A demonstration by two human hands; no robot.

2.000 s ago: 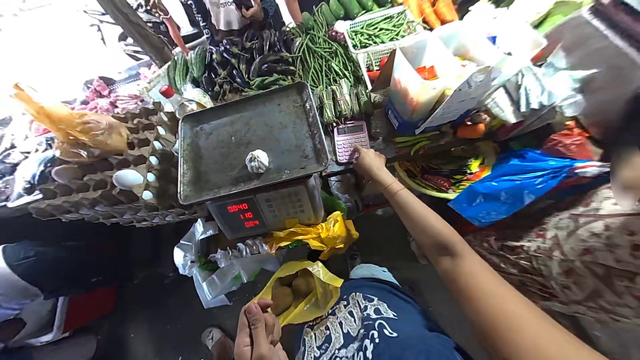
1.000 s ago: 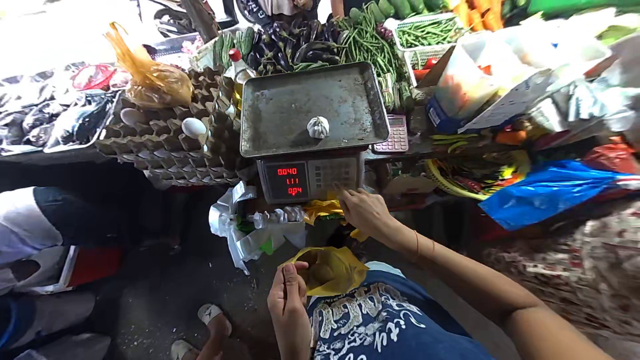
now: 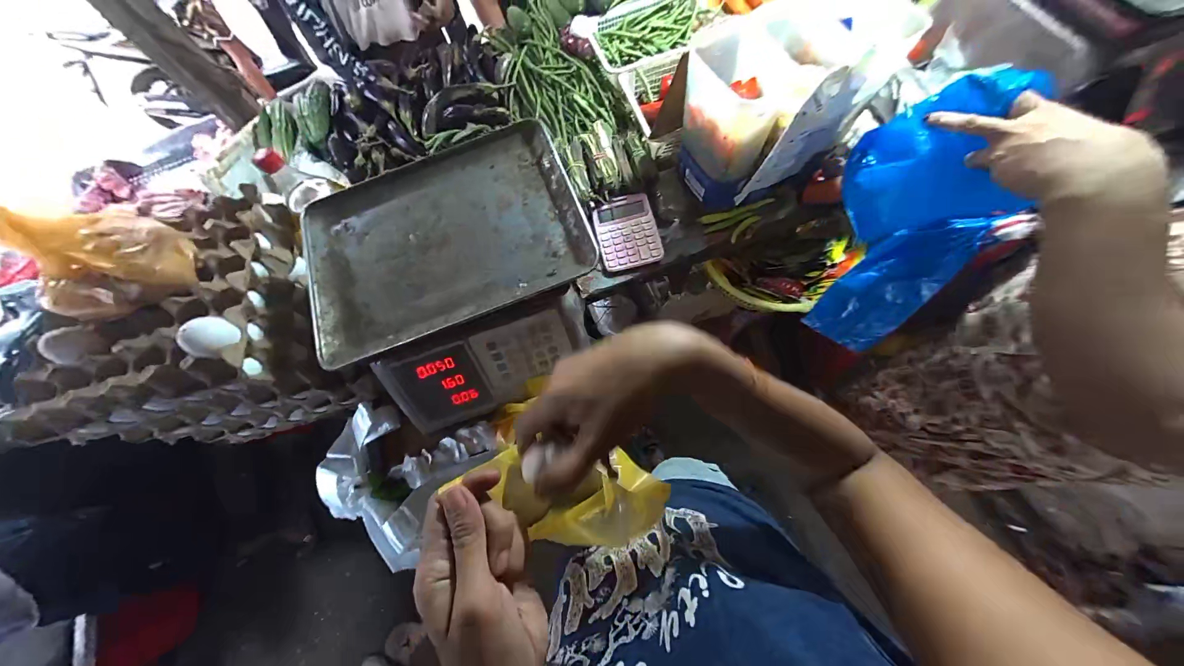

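My right hand [image 3: 601, 407] has its fingers closed round a whitish garlic bulb [image 3: 539, 462], over the mouth of a yellow plastic bag [image 3: 601, 509]. With thumb and fingers my left hand [image 3: 481, 564] pinches the bag's left edge. Behind them stands a digital scale [image 3: 458, 375] with red lit digits; its metal tray [image 3: 444, 245] holds nothing. A pink calculator [image 3: 628, 233] lies against the tray's right side. What the bag holds is mostly hidden by my right hand.
Stacked egg trays [image 3: 120, 388] with a few eggs stand left of the scale. Eggplants [image 3: 416, 102] and long beans [image 3: 555, 83] lie behind it. At the right another person's hand [image 3: 1064, 148] touches a blue plastic bag [image 3: 925, 185]. A yellow basket [image 3: 754, 301] sits below the box.
The garlic bulb that lay on the scale tray is now in my right hand, which has moved from the scale's keys to the yellow bag. Another person's hand has appeared at the blue bag.
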